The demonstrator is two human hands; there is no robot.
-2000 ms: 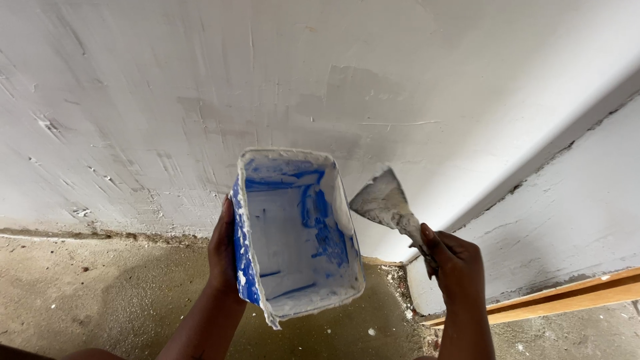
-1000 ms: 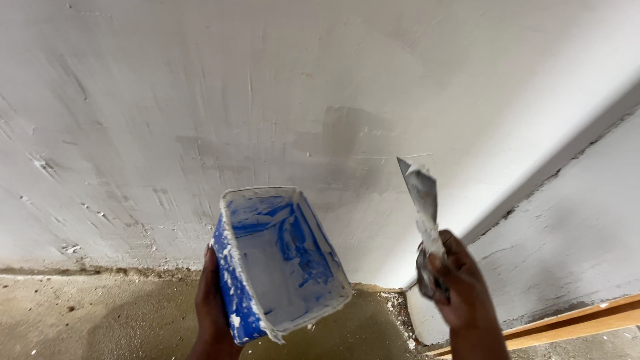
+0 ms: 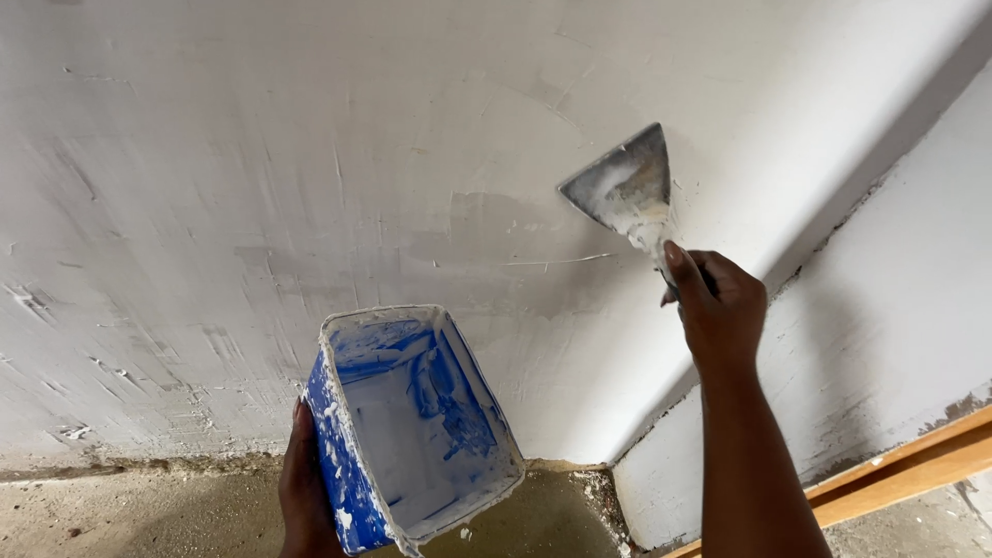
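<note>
My left hand (image 3: pixel 304 473) grips the left side of a blue plastic tub (image 3: pixel 329 449), which is tilted with its open top toward me. White filler coats its rim and much of its inside. My right hand (image 3: pixel 717 306) is closed around the handle of a putty knife (image 3: pixel 632 182), up and to the right of the tub. Its broad metal blade points up and left in front of the plastered wall (image 3: pixel 372 155) and is smeared with white filler. Whether the blade touches the wall, I cannot tell. Most of the handle is hidden by my fingers.
Ridges and rough patches mark the wall at the left. A second white wall (image 3: pixel 907 310) meets it at a corner on the right. Wooden strips (image 3: pixel 914 473) run along the lower right. The concrete floor (image 3: pixel 155 511) has crumbs along the wall's foot.
My right hand has raised the putty knife, and its blade now shows its broad face instead of the narrow side seen one second ago. My left hand still holds the tub, lower than two seconds ago.
</note>
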